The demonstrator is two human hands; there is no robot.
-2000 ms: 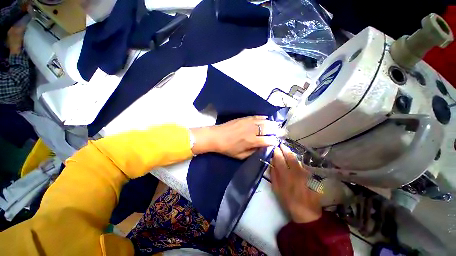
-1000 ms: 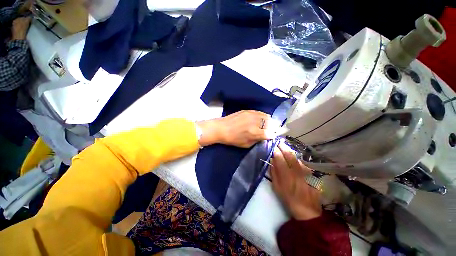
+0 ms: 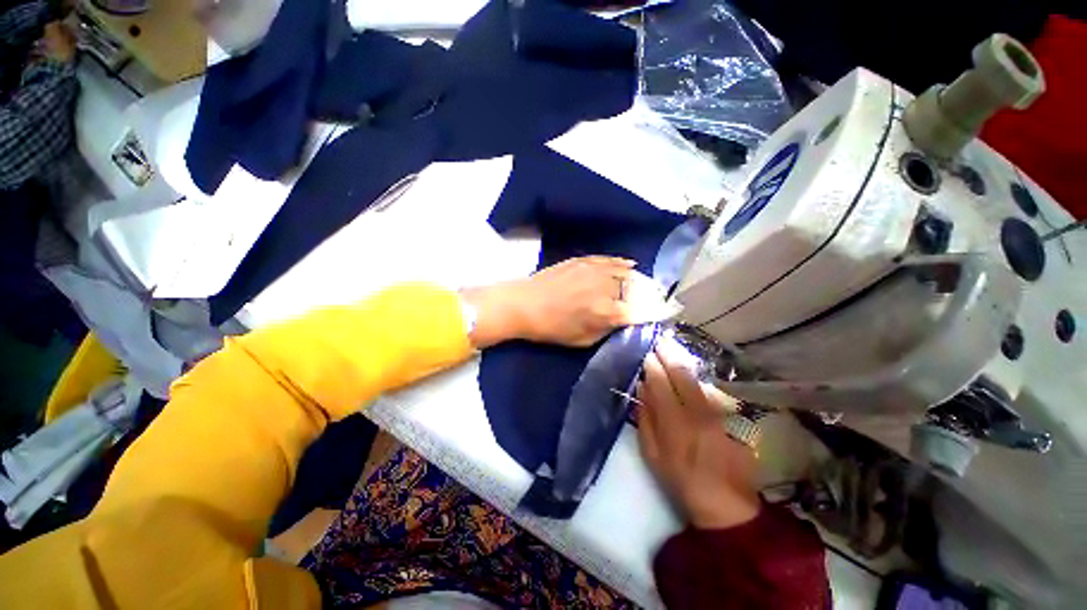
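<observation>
A navy cut panel (image 3: pixel 525 387) with a rounded edge lies under the white head of the lockstitch machine (image 3: pixel 822 226). A shiny grey-black strip (image 3: pixel 587 411) lies along the panel's right edge and shows again beyond the fingers. My left hand (image 3: pixel 572 300), with a ring, presses flat on the panel left of the needle area, fingertips at the seam edge. My right hand (image 3: pixel 689 435) is on the near right side, its fingertips at the seam edge by the needle area. Glare and the machine head hide the needle and the exact finger contact.
Stacked navy pieces (image 3: pixel 477 89) lie at the far side, with white pieces (image 3: pixel 191 238) at left. A clear plastic bag (image 3: pixel 713 66) lies beyond the machine. Another person's checked sleeve (image 3: pixel 36 113) is at upper left. Grey cloth (image 3: pixel 60 459) hangs by a yellow basket (image 3: pixel 86 375).
The panel and shiny strip have moved away from me, toward the far side, and the strip's near end has drawn closer to the needle area. Both hands stay near the needle.
</observation>
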